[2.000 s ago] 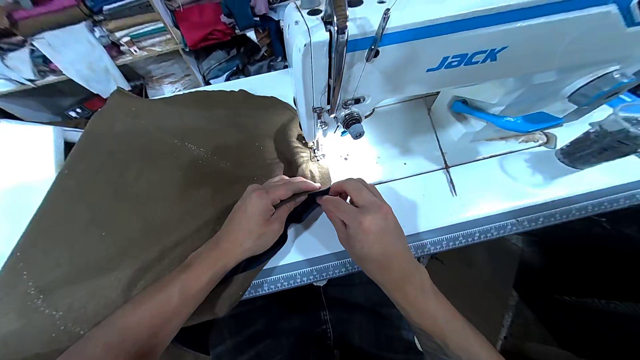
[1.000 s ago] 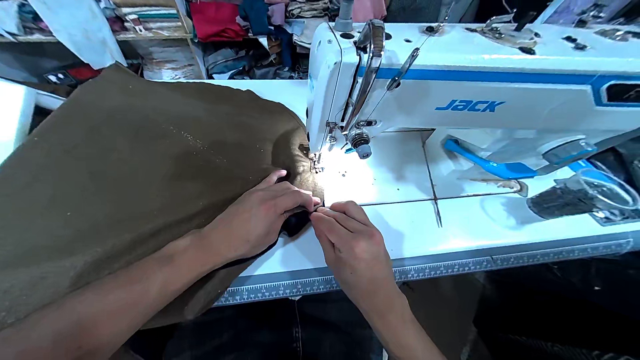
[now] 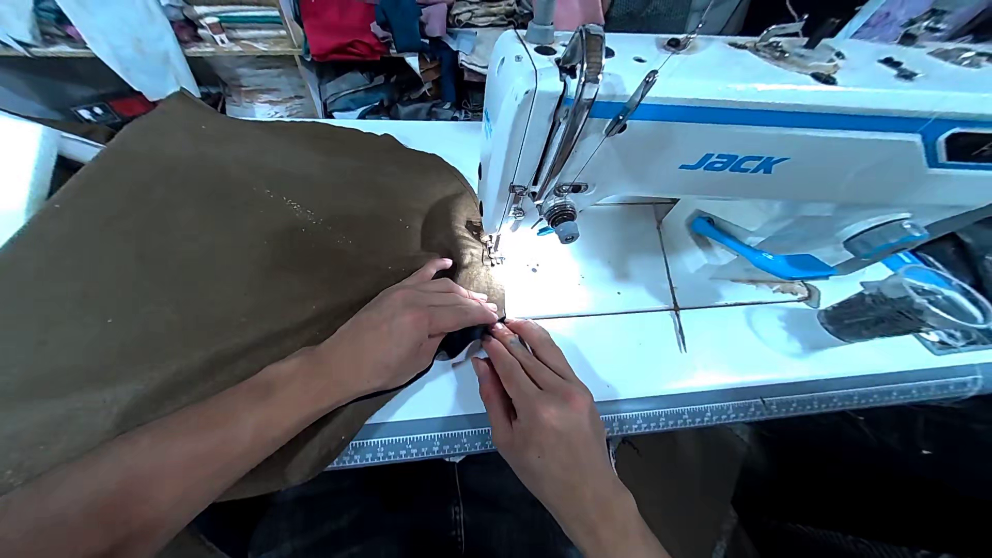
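A large olive-brown fabric piece (image 3: 194, 232) spreads over the left of the table, its right edge beneath the presser foot (image 3: 494, 252) of a white Jack sewing machine (image 3: 721, 155). My left hand (image 3: 411, 325) lies on the fabric just in front of the foot, thumb and fingers pinching its edge. Close beside it, my right hand (image 3: 539, 387) grips the same edge between its fingertips. Dark cloth (image 3: 461, 341) shows folded below my left fingers, with a bit of pale material under it. The fingertips of both hands nearly meet.
A measuring tape strip (image 3: 659, 421) runs along the table's front edge. A clear plastic cup (image 3: 891, 310) with dark contents lies tilted at the right, near the blue knee-shaped lever (image 3: 763, 252) on the machine. Shelves with folded cloth (image 3: 341, 31) stand behind the table.
The view has shifted, showing more of the machine. My left hand has changed its hold on the fabric edge, its fingers now spread nearer the foot. Both hands stay close together at the edge.
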